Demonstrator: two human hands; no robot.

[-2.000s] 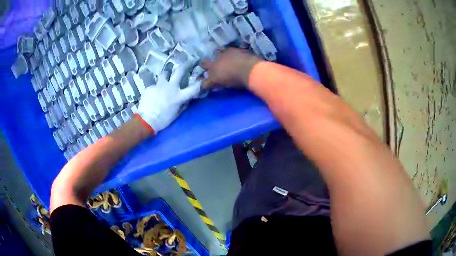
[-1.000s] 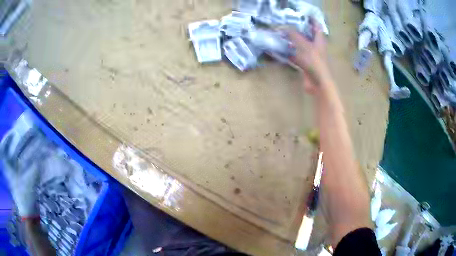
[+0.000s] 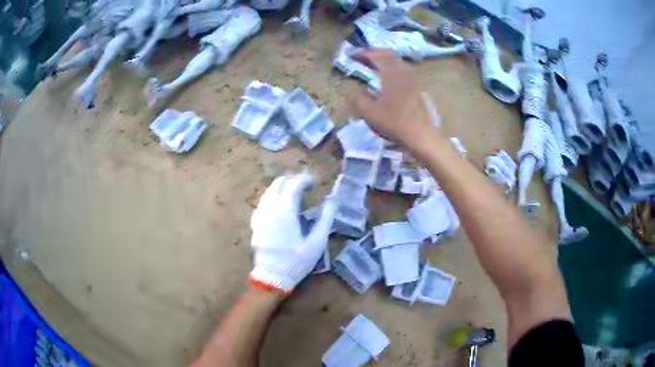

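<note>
Pale-grey boxy waist connectors (image 3: 397,261) lie loose in a scattered group on the brown cardboard-covered table (image 3: 143,236). My left hand (image 3: 287,233), in a white knit glove with an orange cuff, is over the group's left side, thumb and fingers apart. Connector edges show between them. My bare right hand (image 3: 391,97) is blurred, above the group's far part, its fingers near another connector (image 3: 353,64). Whether it grips anything is hidden. One connector (image 3: 357,342) lies alone near the front.
Figure leg assemblies (image 3: 219,43) lie along the table's far edge, and more (image 3: 535,136) are at the right. A small mallet (image 3: 475,338) lies at the front right. A blue crate (image 3: 20,312) is at the lower left, and a green surface (image 3: 607,276) is beyond the right edge.
The view has moved from the blue crate to the table. My gloved left hand has left the crate and is over the table. Connectors now lie spread across the cardboard.
</note>
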